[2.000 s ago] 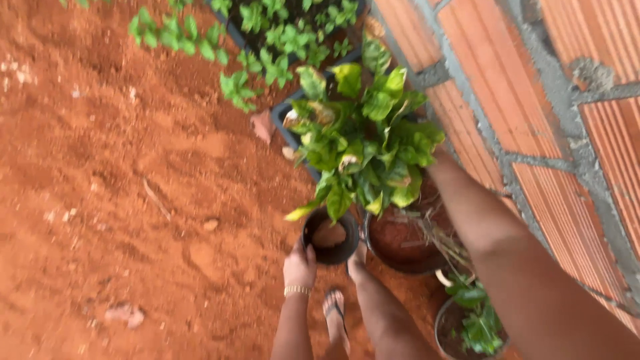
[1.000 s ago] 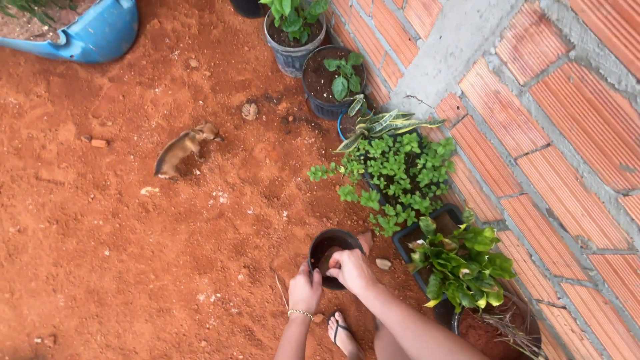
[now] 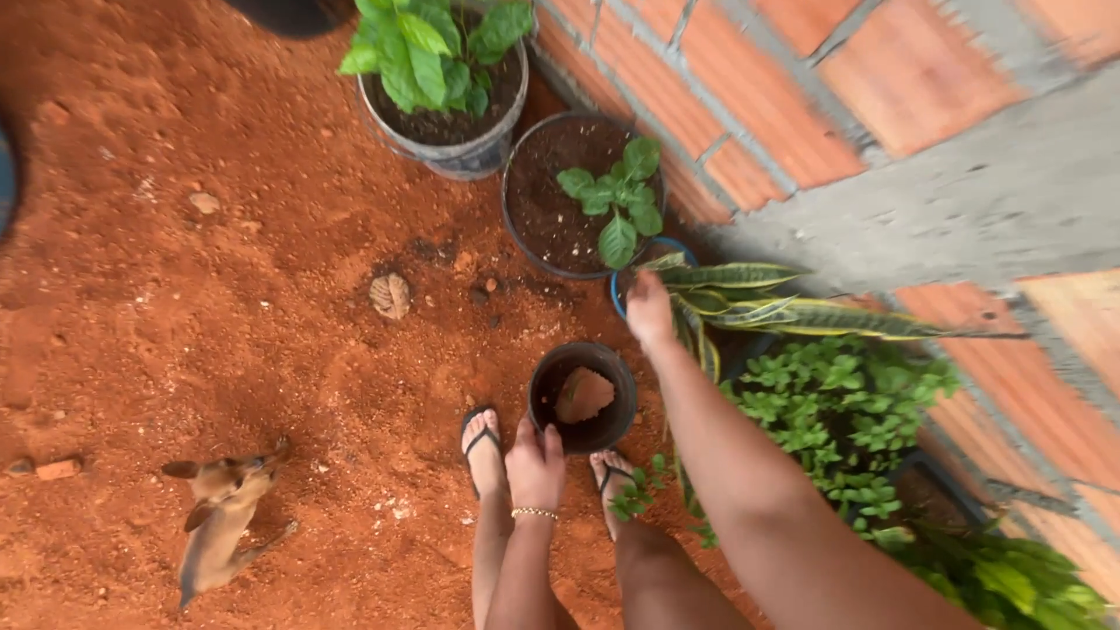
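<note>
My left hand [image 3: 535, 464], with a gold-coloured bracelet at its wrist, grips the near rim of a dark round plant pot [image 3: 626, 398]. A piece of broken clay [image 3: 584, 395] lies inside the pot. My right hand [image 3: 649, 308] reaches past the pot to a small blue-rimmed pot [image 3: 619, 297], at the base of a snake plant [image 3: 744, 306] with yellow-edged leaves. That hand is slightly blurred, and its fingertips are too unclear to tell whether they hold anything.
A brick wall [image 3: 752, 114] runs along the right. Beside it stand a wide pot with a seedling [image 3: 560, 210], a bucket with a leafy plant [image 3: 464, 153] and bushy green plants [image 3: 822, 411]. A small brown dog [image 3: 219, 525] is on the red soil at lower left.
My right hand has left the dark pot and moved to the blue-rimmed pot. The clay piece now shows plainly in the dark pot. The view has shifted along the row of plants.
</note>
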